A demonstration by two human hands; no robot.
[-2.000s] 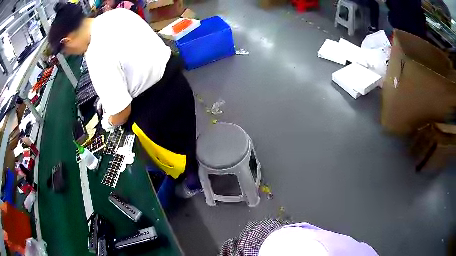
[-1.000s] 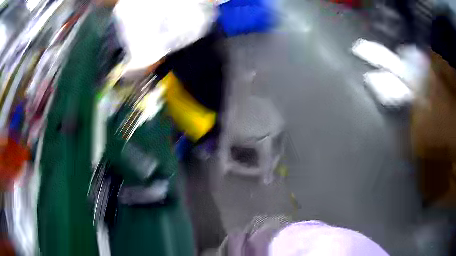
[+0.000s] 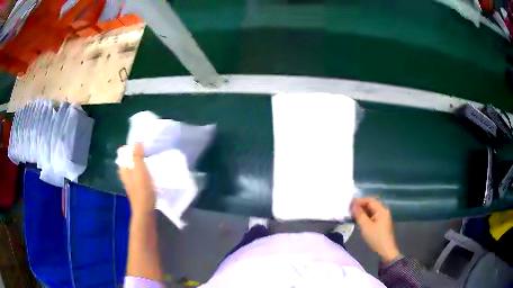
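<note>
My left hand point(image 3: 138, 177) holds crumpled white protective bags point(image 3: 169, 174) over the left part of the green bench; how many, I cannot tell. Whether anything is inside them is hidden. A flat stack of empty white bags point(image 3: 313, 157) lies in front of me, reaching the bench's near edge. My right hand point(image 3: 365, 207) is at the stack's near right corner with bent fingers; whether it pinches a bag is unclear.
Whitish bagged units point(image 3: 50, 135) stand in a row at far left. Behind them are a plywood board point(image 3: 81, 64) and orange-red trays point(image 3: 53, 28). A blue tote point(image 3: 95, 230) is below. Dark devices point(image 3: 481, 119) lie at far right. A pale rail point(image 3: 337, 85) crosses behind.
The view has swung from the neighbouring worker and floor to the bench in front of me. Both my hands, the bag stack and the bagged row are now in view.
</note>
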